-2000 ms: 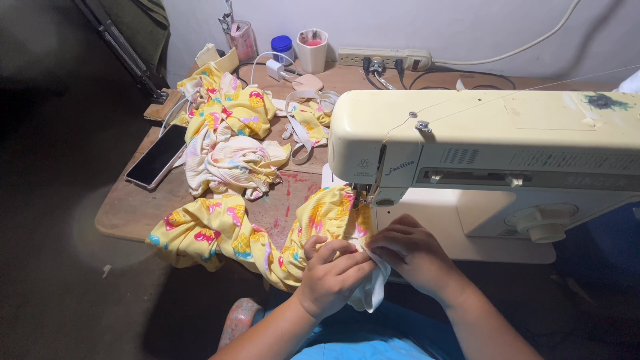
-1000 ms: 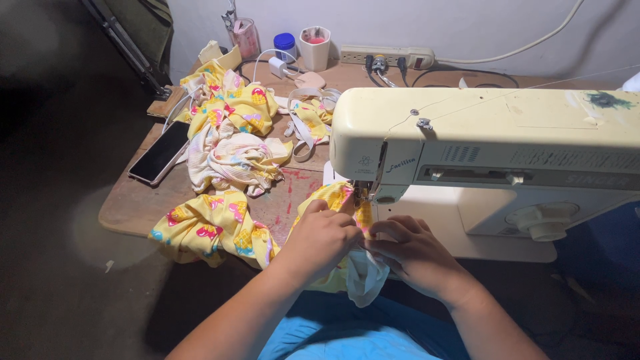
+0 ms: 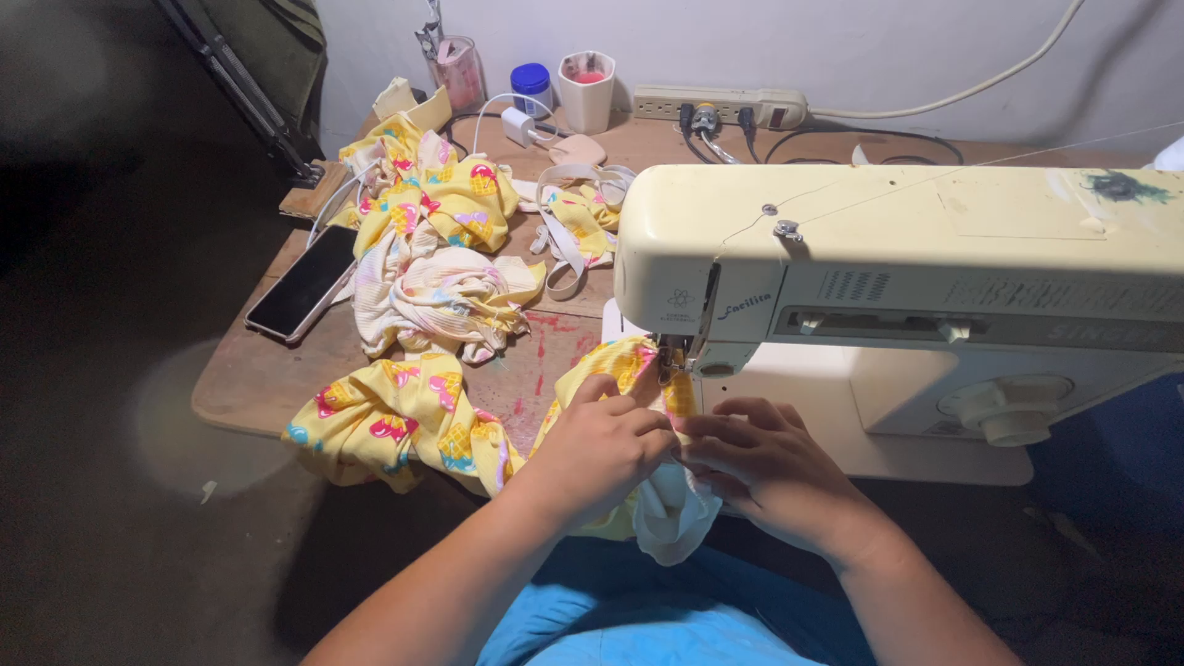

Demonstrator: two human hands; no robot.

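Observation:
A cream Singer sewing machine (image 3: 888,222) stands at the right, its presser foot (image 3: 668,365) over yellow printed fabric (image 3: 610,361). Just in front of the foot, my left hand (image 3: 606,449) grips this fabric from the left, fingers bent over it. Close against it, my right hand (image 3: 763,462) pinches the fabric edge from the right; its fingertips are partly hidden. White elastic or trim (image 3: 671,523) hangs in a loop below both hands. More of the yellow cloth (image 3: 398,416) lies bunched to the left, along the table's front edge.
On the wooden table (image 3: 240,370) lie a phone (image 3: 303,285), a heap of printed fabric (image 3: 444,268) and loose elastic strips (image 3: 560,236). Behind are a blue-lidded jar (image 3: 530,90), a white cup (image 3: 586,97), a white charger (image 3: 520,128) and a power strip (image 3: 721,104) with cords.
My left hand has moved from lower on the fabric to nearer the presser foot. The white trim hangs lower between my hands than two seconds ago.

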